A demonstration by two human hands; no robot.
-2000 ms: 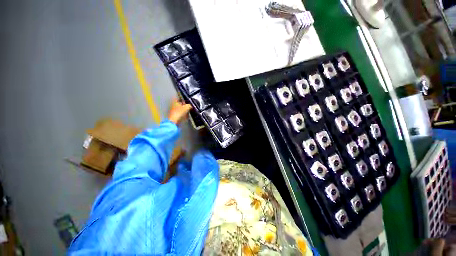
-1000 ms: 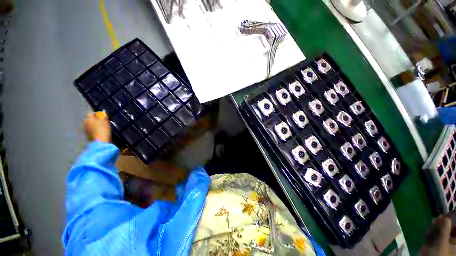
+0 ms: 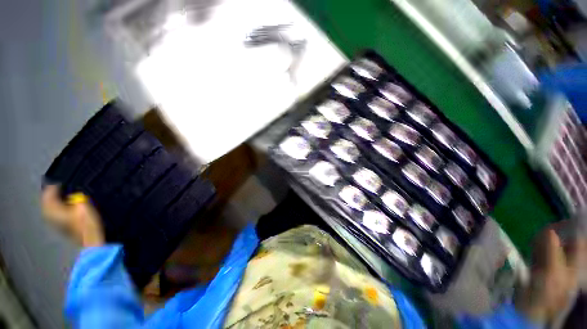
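Observation:
My left hand (image 3: 74, 215) grips the outer edge of an empty-looking black blister tray (image 3: 132, 186), tilted over the floor beside the bench. A short yellow handle (image 3: 78, 198) shows at the same hand. A blurred hand with a blue sleeve, seemingly my right hand (image 3: 550, 276), is at the lower right edge with its fingers apart; nothing is visible in it. Another black tray (image 3: 441, 279) lies on the bench, filled with rows of silver-grey watch heads (image 3: 344, 150). The frame is motion-blurred, so details are unclear.
A white sheet (image 3: 212, 96) lies at the bench end, with a small bundle of grey straps (image 3: 270, 35) on it. The green belt (image 3: 412, 71) runs behind the filled tray. A white grid tray (image 3: 566, 154) is at far right. Brown cardboard (image 3: 193, 257) shows below the held tray.
My left hand and the empty tray have moved left and down in view. The bench has shifted left in the picture. The hand at the lower right has come further into view.

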